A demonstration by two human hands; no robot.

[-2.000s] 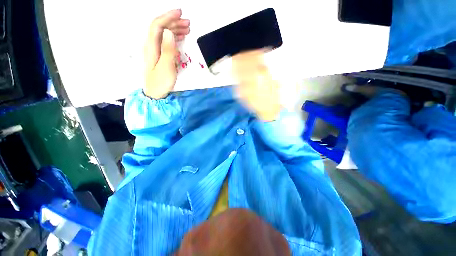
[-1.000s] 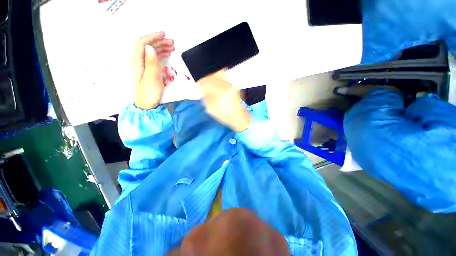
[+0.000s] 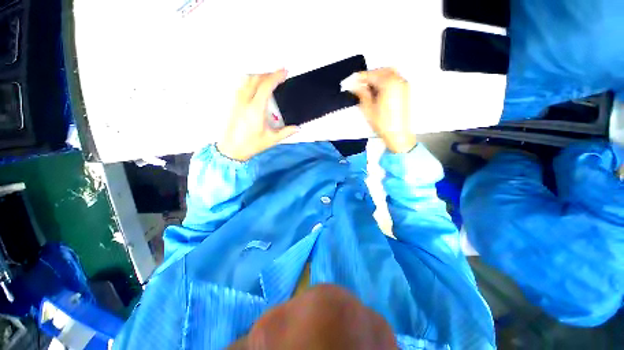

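Note:
A flat black glossy phone or screen assembly (image 3: 318,92) lies tilted on the white board in front of me. My left hand (image 3: 254,117) is at its left end, thumb and fingers spread around the near and far corners, gripping it. Small red marks (image 3: 276,117) show on the white surface between my left hand and the phone's end. My right hand (image 3: 388,102) is over the phone's right end and pinches a small white wipe (image 3: 352,83) against the black face. My right fingertips are partly hidden by the wipe.
Two more black phones (image 3: 475,50) lie at the board's right end, beside a person in a blue smock (image 3: 561,61). Black trays (image 3: 31,82) stand at the left. A patterned strip (image 3: 190,7) lies at the board's far edge. A green surface (image 3: 61,198) is at lower left.
My left hand has moved onto the phone's left end. My right hand has moved from the near edge to the right end, and the wipe now shows. A second phone now shows at the right.

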